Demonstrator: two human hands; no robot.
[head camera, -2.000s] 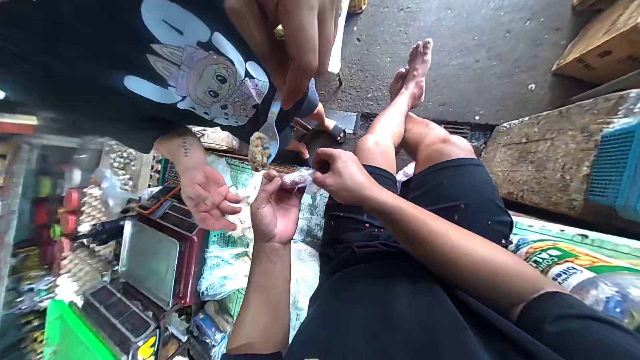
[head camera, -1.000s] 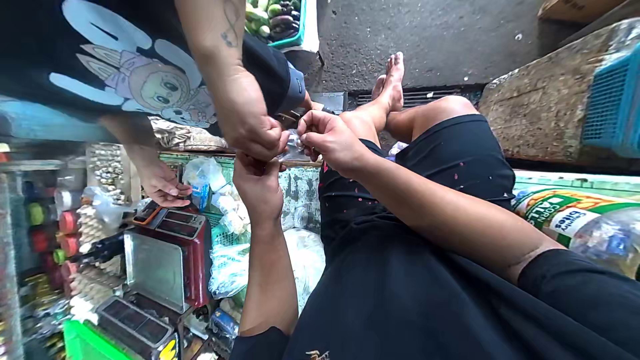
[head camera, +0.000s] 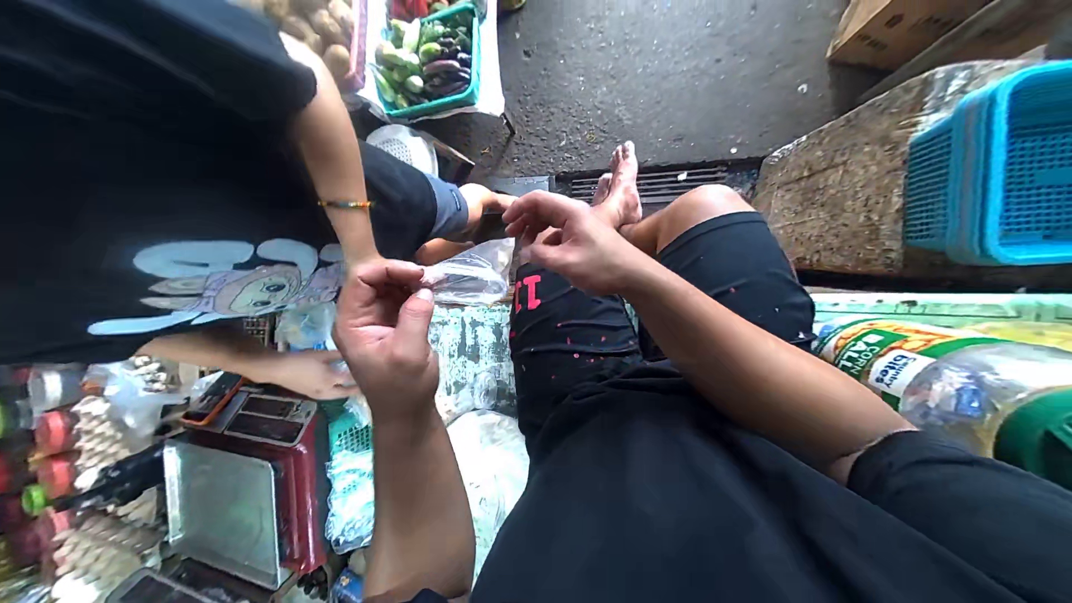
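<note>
A small clear plastic bag (head camera: 467, 275) stretches between my two hands in the head view. My left hand (head camera: 387, 327) pinches its left end between thumb and fingertips, palm up. At the bag's right end is my right hand (head camera: 569, 239), fingers curled and partly apart; whether they touch the bag cannot be told. The bag looks flat and see-through. Another person in a black printed shirt (head camera: 167, 209) stands at the left, one forearm with a beaded bracelet (head camera: 345, 203) passing behind my left hand.
A red weighing scale with a metal tray (head camera: 222, 511) is at lower left, near egg trays (head camera: 100, 536). Green baskets of vegetables (head camera: 431, 105) stand at the top. Blue plastic baskets (head camera: 997, 167) and a large plastic jar (head camera: 963, 385) are at the right.
My hands have moved apart, with the clear bag now visible between them. The other person's hand, close to mine one second ago, is now mostly behind my left hand. The spoon seen earlier is out of sight.
</note>
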